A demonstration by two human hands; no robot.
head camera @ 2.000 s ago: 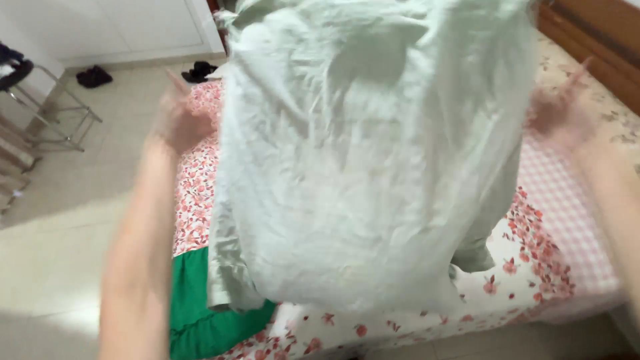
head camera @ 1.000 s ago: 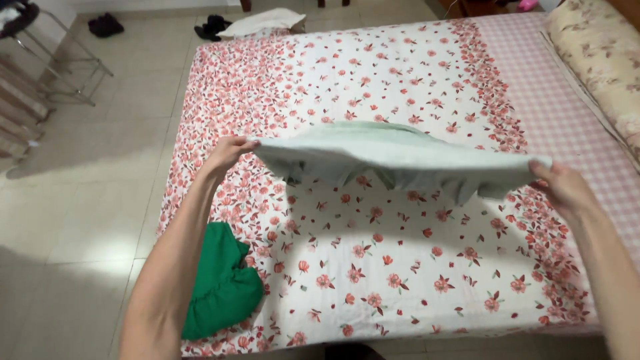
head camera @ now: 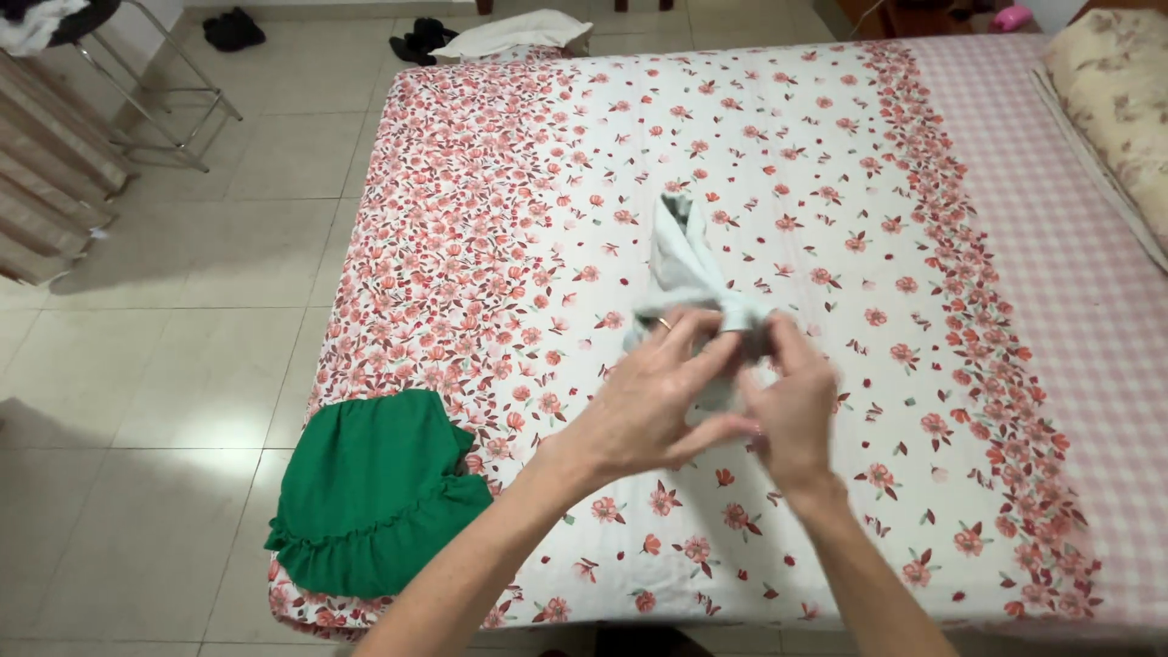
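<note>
A pale green garment (head camera: 684, 251) is bunched up over the middle of the bed, one part of it pointing toward the far side. My left hand (head camera: 652, 397) grips its near end from the left, a ring on one finger. Close against it, my right hand (head camera: 794, 392) pinches the same cloth from the right; it is blurred, and the lower part of the garment is largely hidden by my fingers. A green garment with a ruffled edge (head camera: 365, 493) lies at the near left corner of the bed, apart from both hands.
A floral sheet (head camera: 776, 119) covers the bed, with pink checked cloth (head camera: 1013, 182) at right beside a floral pillow (head camera: 1113, 100). A white cloth (head camera: 516, 35) lies past the far edge. Dark shoes (head camera: 424, 41) and a metal-legged stool (head camera: 182, 137) stand on the tiled floor.
The pale green garment was raised and spread wide between my hands, then stretched flatter above the bed. Now it is gathered small, and my hands have come together.
</note>
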